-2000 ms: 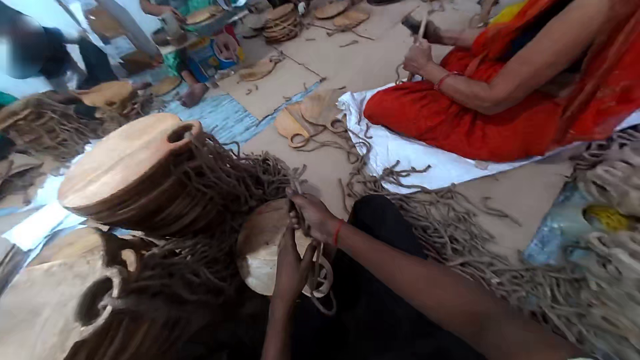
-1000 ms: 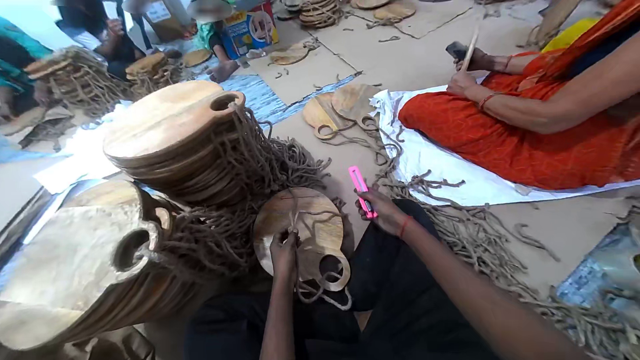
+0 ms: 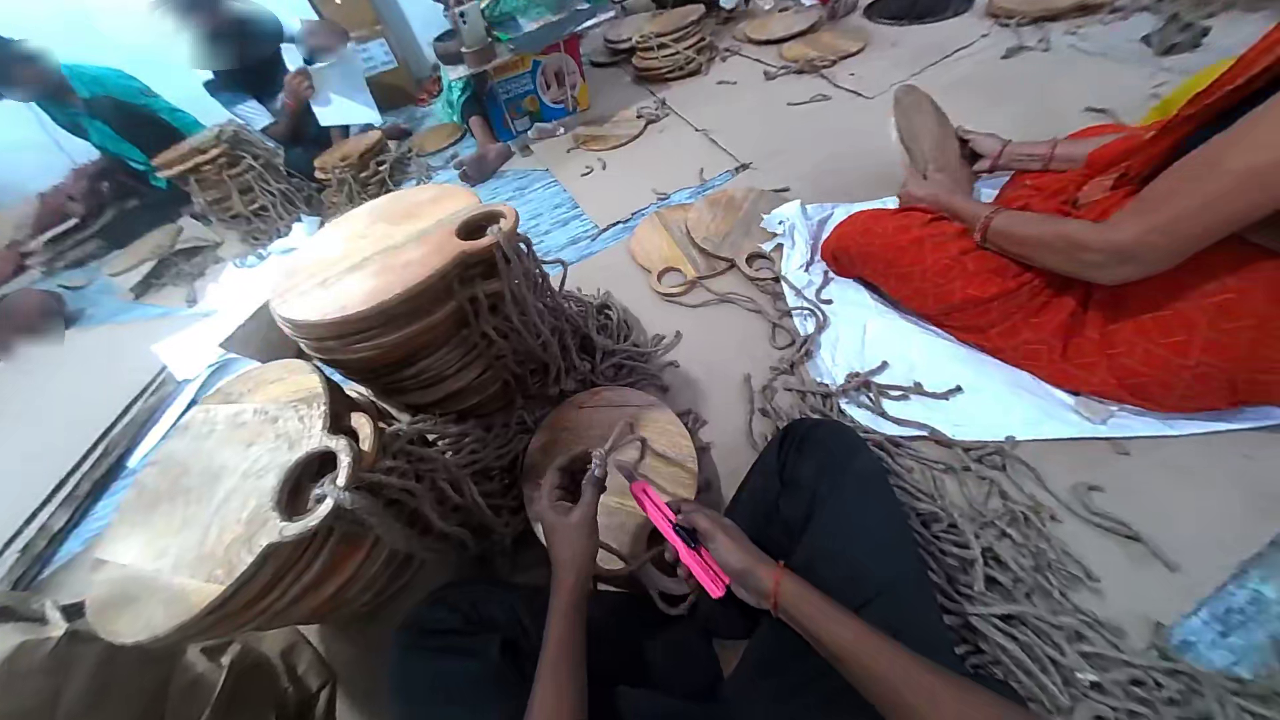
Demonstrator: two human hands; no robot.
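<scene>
A round wooden board (image 3: 665, 440) with a ring-shaped handle lies in front of my lap, its handle end toward me. Above it my left hand (image 3: 572, 505) pinches the end of a brown cord (image 3: 625, 442). My right hand (image 3: 722, 548) grips a pink utility knife (image 3: 680, 538), its blade beside the cord and my left fingertips. Whether the blade touches the cord is hard to tell. Part of the cord loops down around the board's handle, partly hidden behind my right hand.
Two stacks of corded wooden boards (image 3: 380, 260) (image 3: 215, 500) stand at my left. Loose cords (image 3: 1000, 540) lie in a heap at right. A person in red (image 3: 1060, 270) sits on a white sheet (image 3: 900, 350), holding a board (image 3: 930, 140). Other people sit at the far left.
The pink knife, upright beside the board a second ago, is now over the board next to my left fingers. The person in red now holds up a board.
</scene>
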